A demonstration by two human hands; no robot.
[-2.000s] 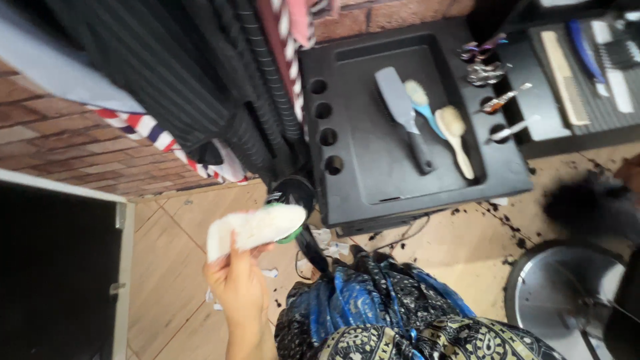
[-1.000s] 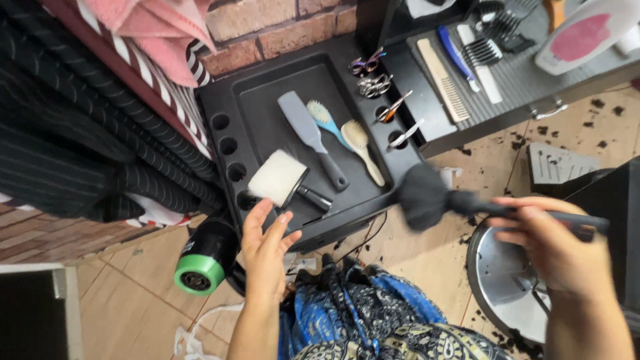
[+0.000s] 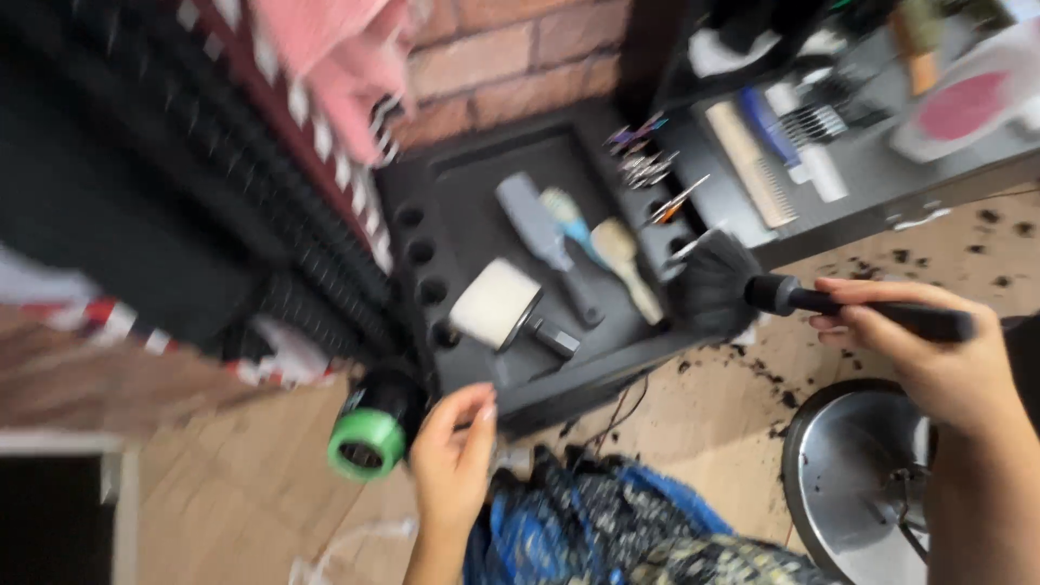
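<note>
My right hand [image 3: 918, 341] grips the black handle of a duster brush [image 3: 715, 284], whose dark bristles hang over the right edge of a black tray [image 3: 520, 398]. My left hand [image 3: 455, 455] is empty by the tray's front edge, thumb and fingertips close together. Just beyond it a white-bristled neck brush [image 3: 497, 305] with a short black handle lies in the tray. Beside that lie a grey paddle-shaped brush [image 3: 532, 215], a blue-handled brush [image 3: 575, 223] and a pale oval brush [image 3: 615, 244]. Scissors [image 3: 647, 169] stand in the tray's right-hand holes.
A black and green hair dryer [image 3: 367, 443] hangs left of the tray. Combs [image 3: 749, 162] and a white and pink bottle [image 3: 967, 97] lie on the right counter. A pink towel [image 3: 341, 65] hangs at the upper left. A round metal base [image 3: 853, 479] stands on the hair-strewn floor.
The white-bristled brush, in my left hand two seconds ago, now lies in the tray, and that hand has drawn back from it. My right hand has come into view holding the duster brush.
</note>
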